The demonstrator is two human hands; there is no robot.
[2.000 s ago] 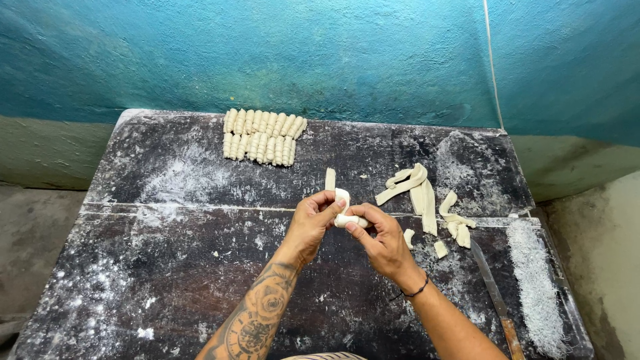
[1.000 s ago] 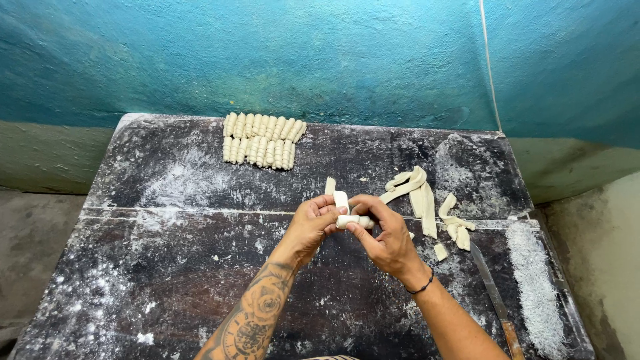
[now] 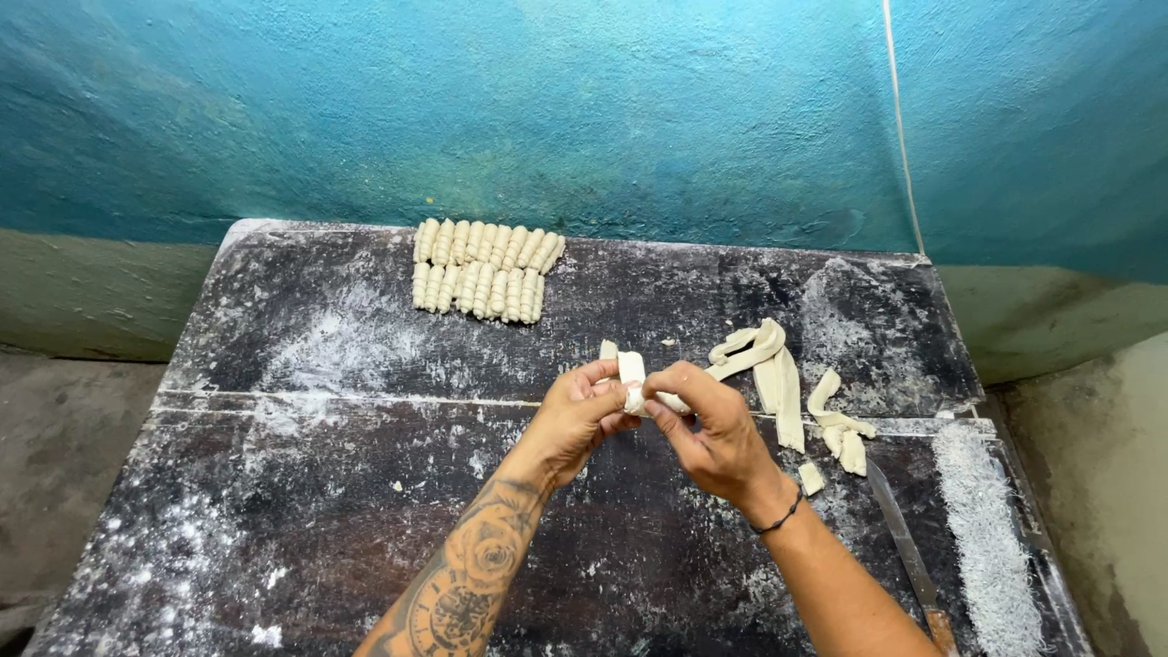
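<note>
My left hand [image 3: 584, 412] pinches a pale dough strip [image 3: 630, 367], whose upper end stands up above the fingers. My right hand [image 3: 714, 427] grips the same dough where it is wound into a short roll [image 3: 673, 403], partly hidden by the fingers. Both hands are close together above the dark, floured table [image 3: 511, 538]. Just behind the left fingers shows the end of another flat dough piece [image 3: 609, 349]. Long dough strips [image 3: 778, 388] lie folded over one another to the right of my right hand.
Two rows of spiral-wound dough rolls [image 3: 484, 270] lie near the table's back edge. At the right are smaller dough scraps [image 3: 849, 438], a square piece [image 3: 811, 477], a long knife [image 3: 902, 534] and a white, shaggy strip [image 3: 985, 538]. A blue wall [image 3: 584, 119] stands behind.
The dough held between my hands has turned and shifted slightly, with more of it wound at my right fingers. The rolls, the loose strips and the knife have not moved.
</note>
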